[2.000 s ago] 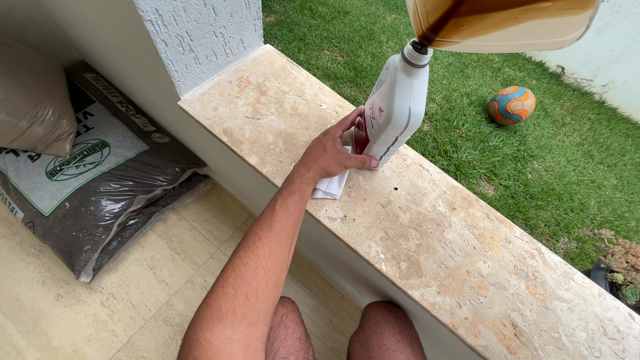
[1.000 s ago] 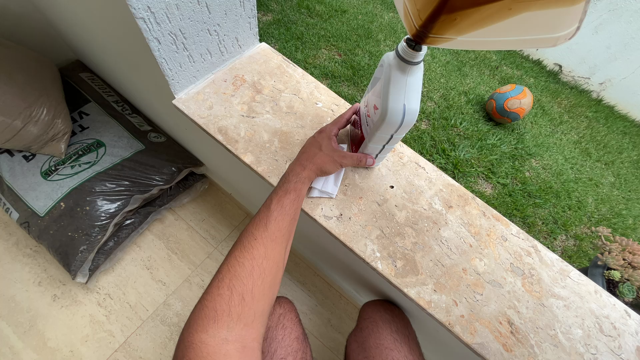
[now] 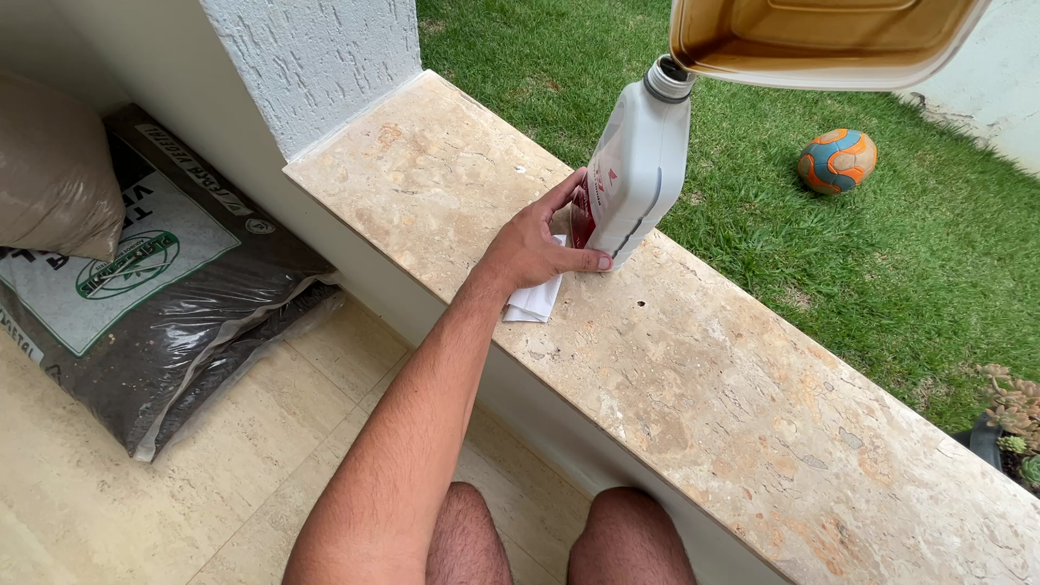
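Note:
My left hand grips the lower part of a white plastic bottle, which stands upright and uncapped on a stone-topped low wall. At the bottle's mouth rests the corner of a tilted, translucent plastic container with brown oily liquid coating its inside. A folded white paper napkin lies on the stone under my left wrist. My right hand is out of view; what holds the container is hidden above the frame.
Bags of soil lie on the tiled floor at the left. A textured white pillar rises at the wall's far end. On the grass beyond are an orange and blue ball and a potted succulent at the right edge.
The plastic container has tipped further, showing more of its inside. The dark stream that ran into the bottle's neck has thinned. My left hand has kept its hold on the bottle.

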